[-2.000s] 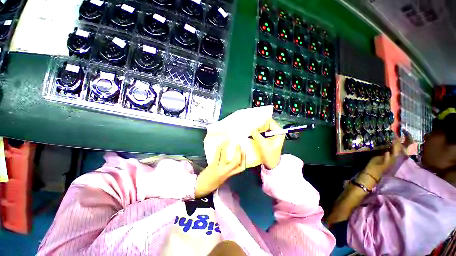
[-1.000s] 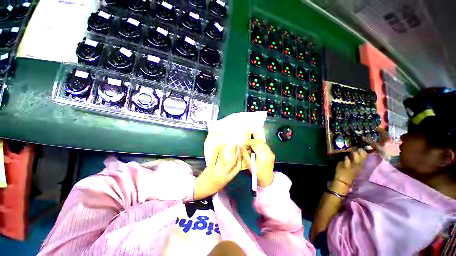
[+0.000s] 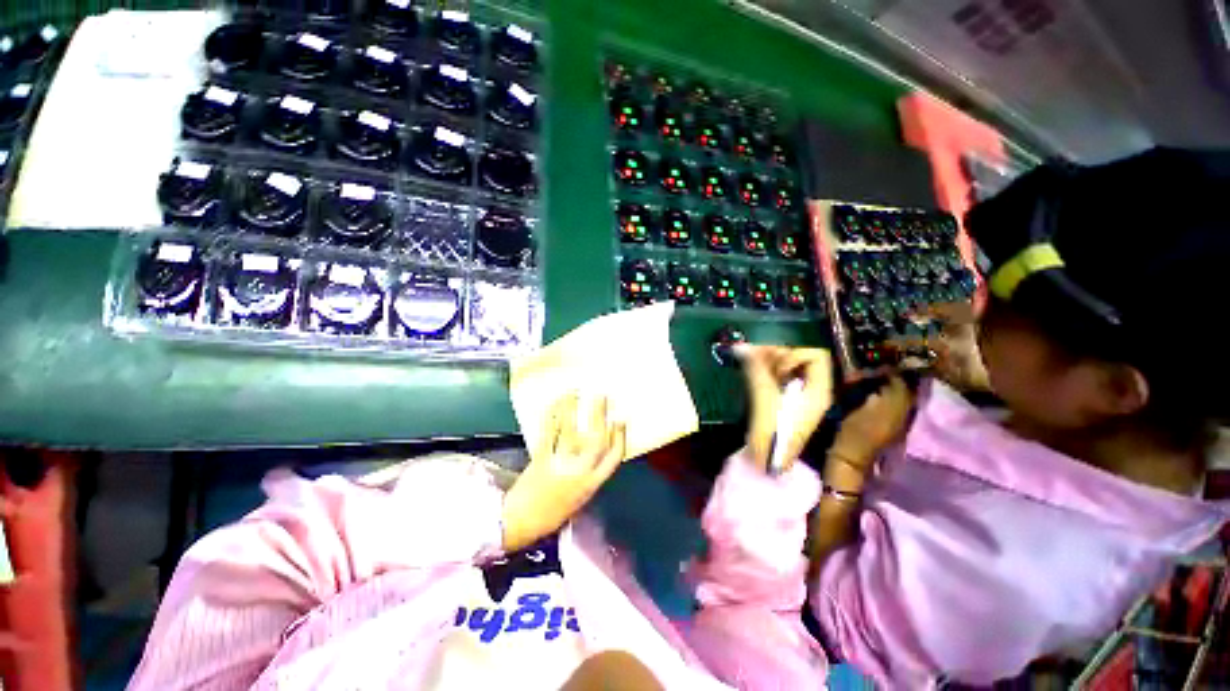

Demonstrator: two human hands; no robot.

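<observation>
My left hand (image 3: 573,466) holds a folded cream paper (image 3: 623,383) at the bench's front edge, its fingers on top of the sheet. My right hand (image 3: 788,402) is to the right of the paper, with a white pen (image 3: 784,429) in it, slanting down along the palm. A loose round black watch unit (image 3: 728,346) lies on the green bench just beyond the right fingertips; I cannot tell if they touch it. A clear tray (image 3: 324,340) of black units with white labels lies at the left. Its front row has silvery units and one pocket without a unit.
A tray of units with red and green dots (image 3: 711,230) lies right of the clear tray. Beyond it are a beige-edged box of black units (image 3: 828,293) and a neighbour in pink (image 3: 991,533) leaning close. White sheets (image 3: 101,135) lie at far left, an orange-red crate (image 3: 38,581) below.
My right hand has moved off the paper, right and forward toward the loose unit, keeping the pen. The paper is more exposed in my left hand. The neighbour appears closer, and the view has shifted.
</observation>
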